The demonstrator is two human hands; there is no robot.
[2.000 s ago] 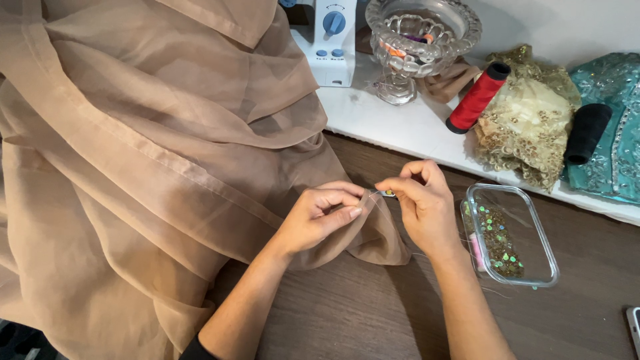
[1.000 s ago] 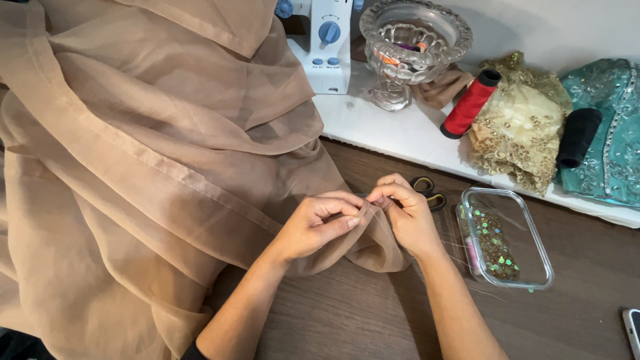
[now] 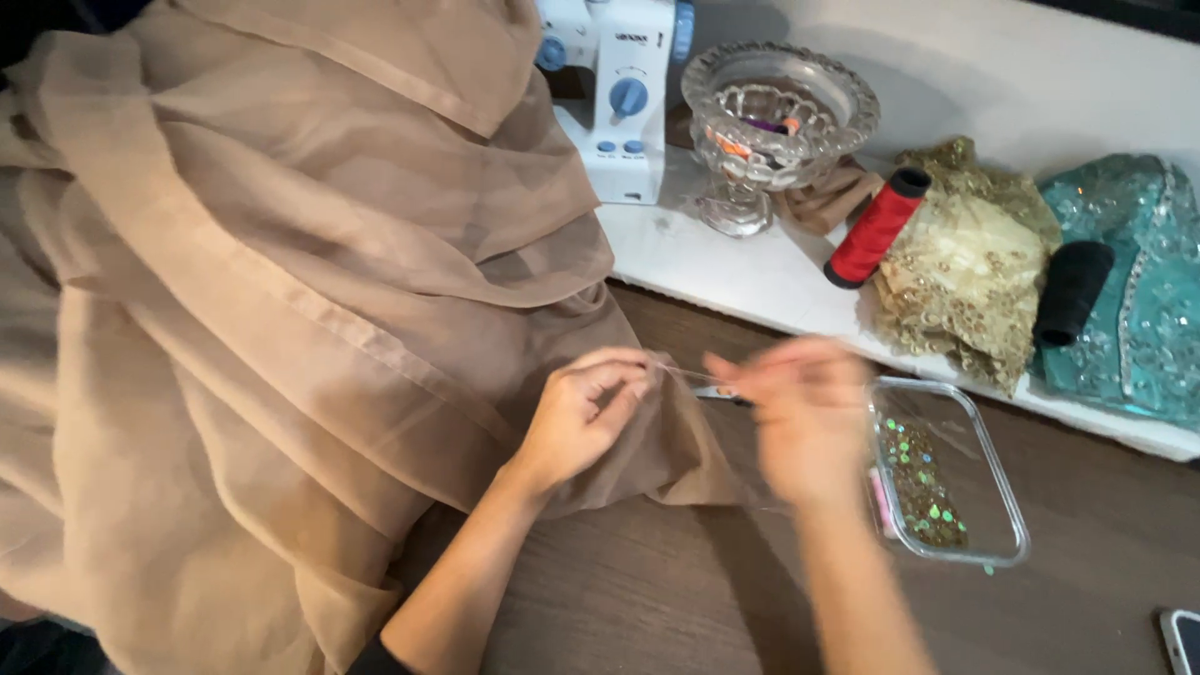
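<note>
Sheer tan fabric (image 3: 375, 281) spreads over the left half of the view, and my left hand (image 3: 591, 408) pinches its edge near the middle. A thin thread (image 3: 689, 372) stretches from there to my right hand (image 3: 806, 412), which is blurred, with its fingertips together at the thread; whether a needle is between them cannot be seen. Scissors (image 3: 717, 392) lie partly hidden between the hands. Just right of my right hand stands a clear container (image 3: 1008, 511) with gold beads and green sequins (image 3: 923, 487) in it, and a pink item (image 3: 881, 503) at its left side.
A white ledge (image 3: 703, 272) along the back holds a sewing machine (image 3: 623, 122), a glass pedestal bowl (image 3: 778, 112), a red thread spool (image 3: 877, 230), gold beaded fabric (image 3: 975, 253), a black spool (image 3: 1073, 291) and teal beaded fabric (image 3: 1158, 300). A phone (image 3: 1181, 637) lies at the lower right.
My right hand has moved right, away from my left hand, and the thread now spans the gap. My left hand still pinches the fabric.
</note>
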